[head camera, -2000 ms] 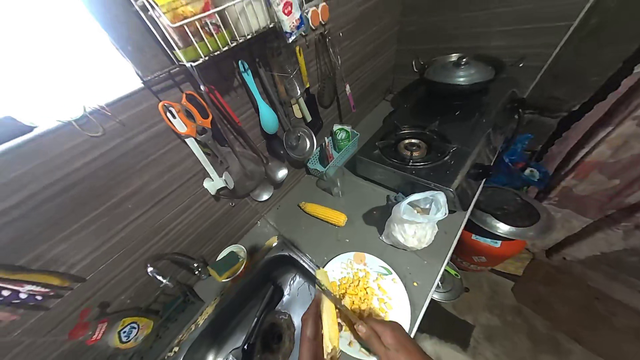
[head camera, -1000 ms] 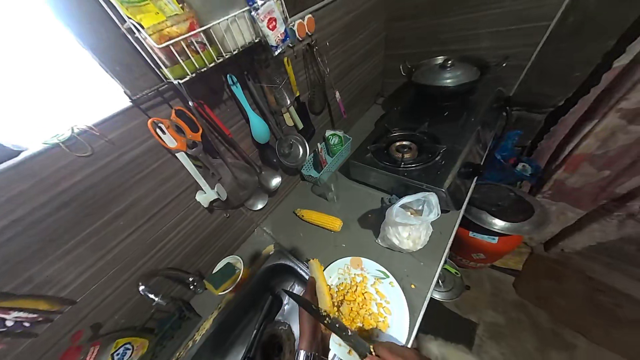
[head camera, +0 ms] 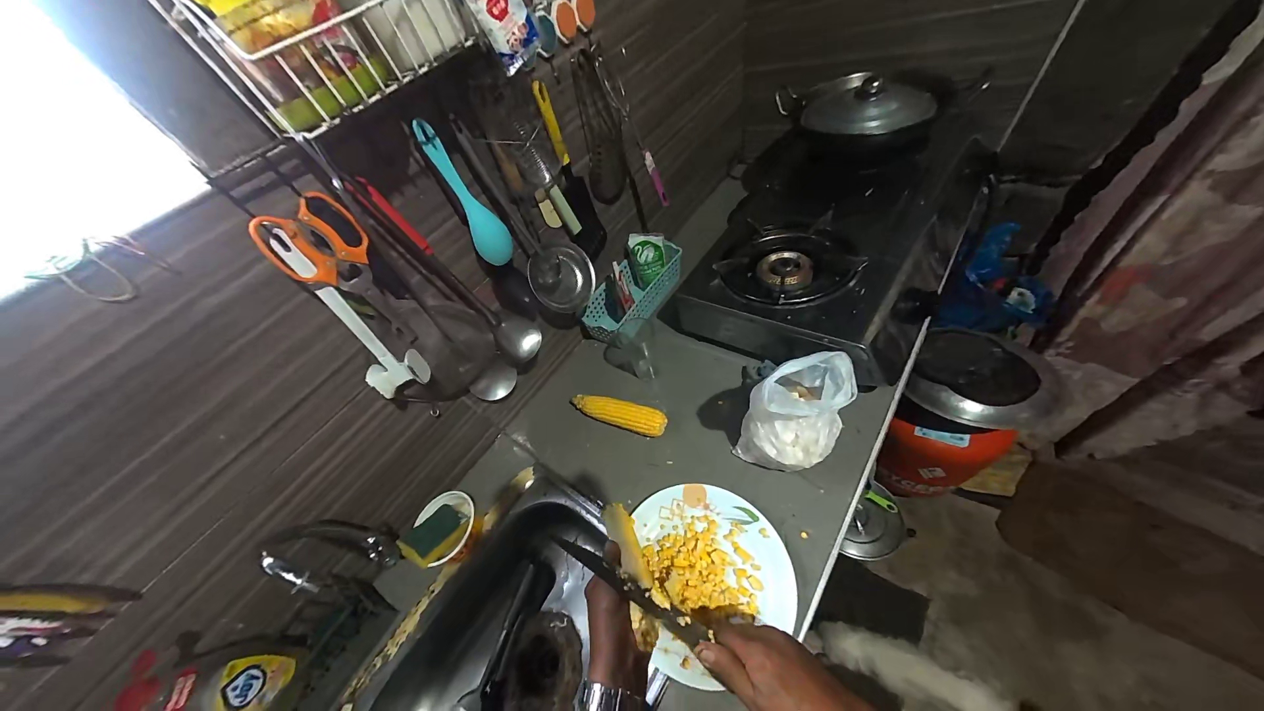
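Observation:
My left hand (head camera: 614,632), with a metal watch at the wrist, grips a partly cut corn cob (head camera: 628,543) upright over the left rim of a white plate. My right hand (head camera: 755,660) is closed on the handle of a knife, whose dark blade (head camera: 610,575) slants up and left across the cob. Cut yellow corn kernels (head camera: 703,568) lie heaped on the plate (head camera: 782,553), which has a printed leaf pattern. Behind the plate, a whole peeled corn cob (head camera: 620,415) rests on the grey counter.
A steel sink (head camera: 464,602) adjoins the plate at left, with a faucet (head camera: 321,543) and a sponge in a tub (head camera: 444,528). A plastic bag of white pieces (head camera: 795,420) sits near the counter edge. Beyond are a teal basket (head camera: 647,291) and a gas stove (head camera: 780,286). Utensils hang on the wall.
The knife blade lay steeply along the cob two seconds ago and now crosses it, pointing toward the sink. Both hands still hold the same things.

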